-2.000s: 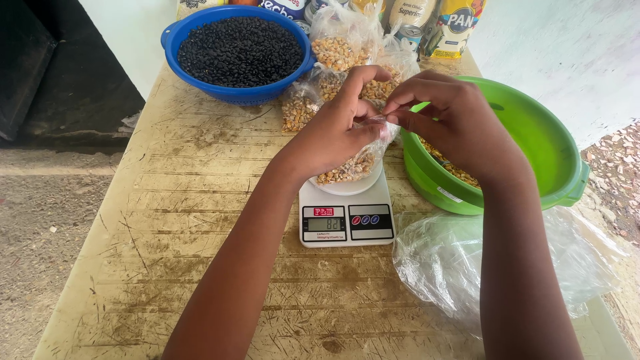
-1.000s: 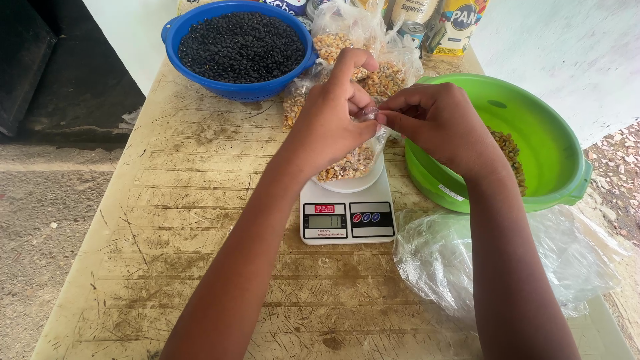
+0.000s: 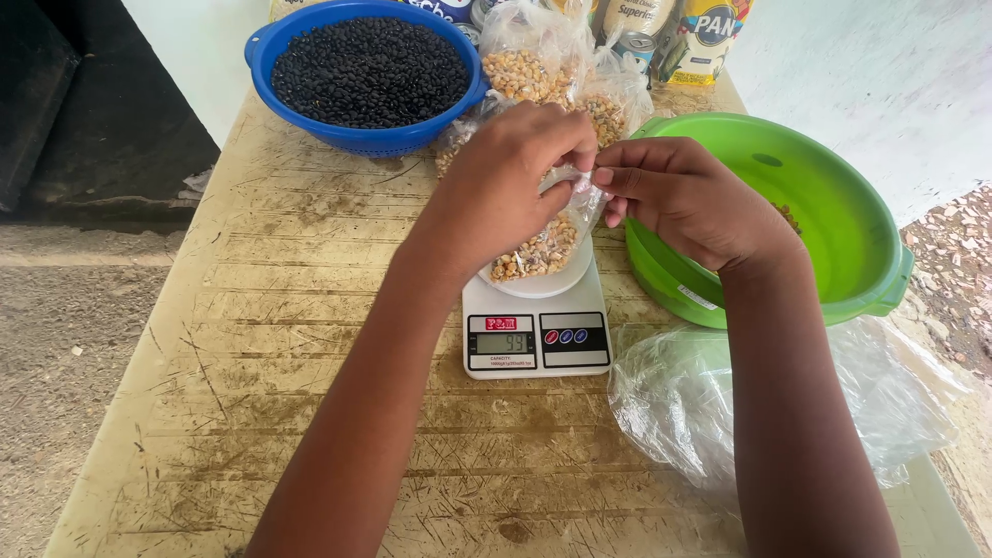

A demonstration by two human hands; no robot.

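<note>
A clear plastic bag of corn kernels (image 3: 539, 252) rests on the round plate of a white digital kitchen scale (image 3: 535, 364). My left hand (image 3: 511, 170) pinches the gathered top of this bag, its fingers bent over it. From the right, my right hand (image 3: 682, 198) grips the same plastic between thumb and index finger, close to the left fingertips. The scale's display is lit and shows digits. Behind my hands stand several filled bags of corn kernels (image 3: 519, 74). Part of the bag's neck is hidden by my fingers.
A blue colander (image 3: 364, 139) of black beans stands at the back left. The green basin (image 3: 845, 302), with some kernels visible inside, is at the right. Crumpled clear plastic (image 3: 674, 395) lies before it. Cans and a PAN flour package (image 3: 701, 39) stand behind on the scratched table (image 3: 310, 310).
My left hand has turned more palm-down over the bag's top, its raised fingers now curled. The scale's reading has changed. Both hands remain at the bag's top.
</note>
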